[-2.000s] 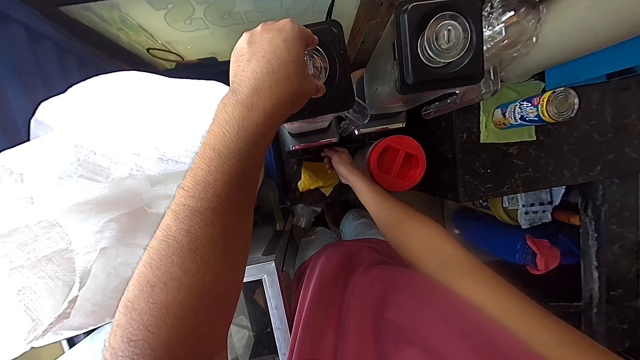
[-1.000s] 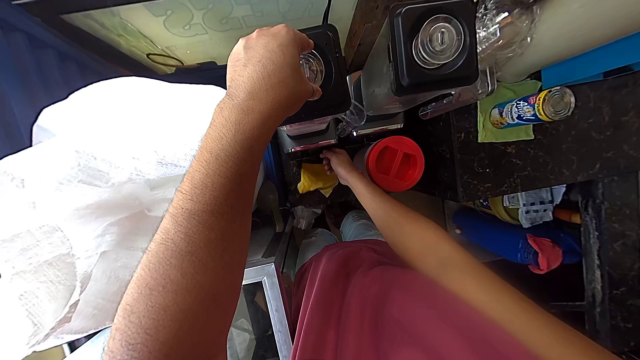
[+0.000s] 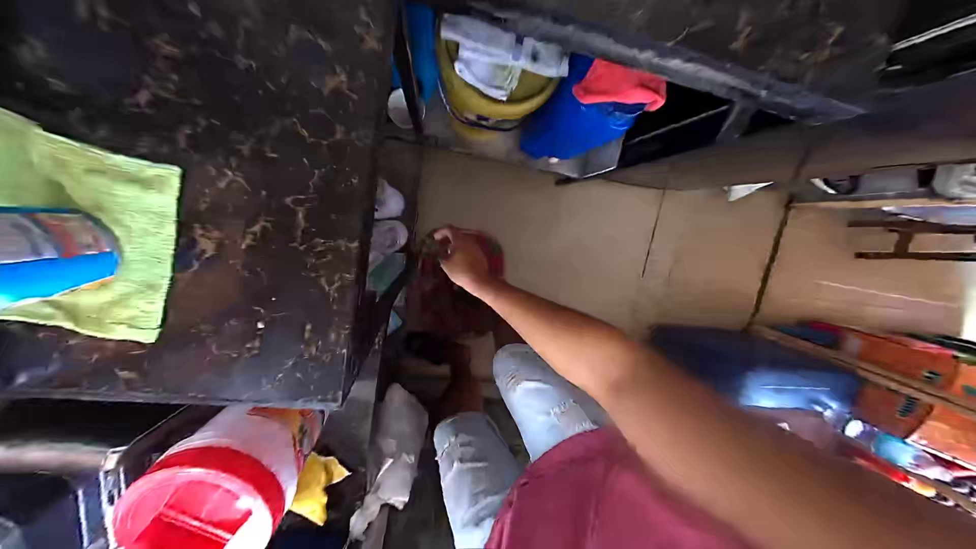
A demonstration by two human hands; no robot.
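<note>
My right hand (image 3: pixel 465 263) reaches down over the floor beside the counter, its fingers curled near a blurred reddish round thing (image 3: pixel 494 255) below; whether it holds anything cannot be made out. My left hand is out of the frame. At the lower left stands a jar with a red lid (image 3: pixel 206 503), with a yellow cloth (image 3: pixel 316 488) next to it. A blue can (image 3: pixel 57 255) lies on a light green cloth (image 3: pixel 145 244) on the dark marbled counter (image 3: pixel 267 206).
Under a counter at the top are a yellow bucket (image 3: pixel 488 99) with a white cloth over it and a blue container (image 3: pixel 564 126) with a red cloth (image 3: pixel 621 84). Tan floor (image 3: pixel 579 229) runs rightward to a wooden rack of orange items (image 3: pixel 877 358). A plastic bag (image 3: pixel 400 435) lies near my knees.
The view has swung far to the right, away from the two blenders. My left hand, earlier on a blender lid, has left the frame. My right hand has moved from beside the red-lidded jar to over the floor.
</note>
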